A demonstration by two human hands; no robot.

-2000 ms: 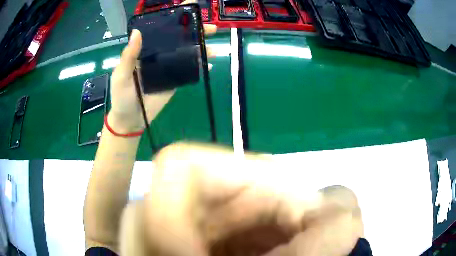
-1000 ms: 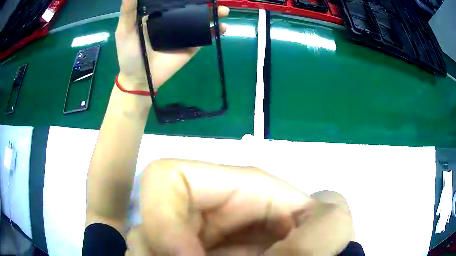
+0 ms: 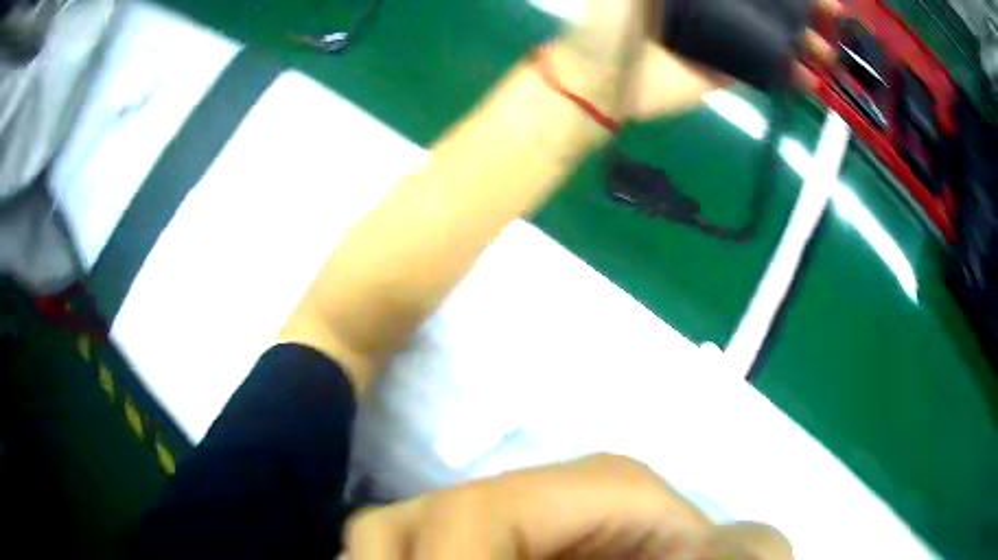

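My left hand (image 3: 673, 88), bare with a red string at the wrist, is at the top edge, partly cut off and blurred. It is shut on a black phone middle frame (image 3: 739, 38), whose solid plate is in the hand. The frame's open window and dark lower end hang over the green belt. My right hand (image 3: 547, 509), bare, is very near the camera at the bottom edge, cut off, with its fingers curled. Whether it holds something small is hidden.
A white foam sheet (image 3: 274, 186) lies along the near side of the green belt (image 3: 865, 394). A white strip (image 3: 790, 257) crosses the belt. A red tray (image 3: 892, 137) is at upper right, with dark trays beside it. Part of another frame (image 3: 328, 42) shows at upper left. Grey cloth is at far left.
The view has swung left and tilted. My left hand and the held frame now appear further right and higher. My right hand sits lower in the picture, still curled.
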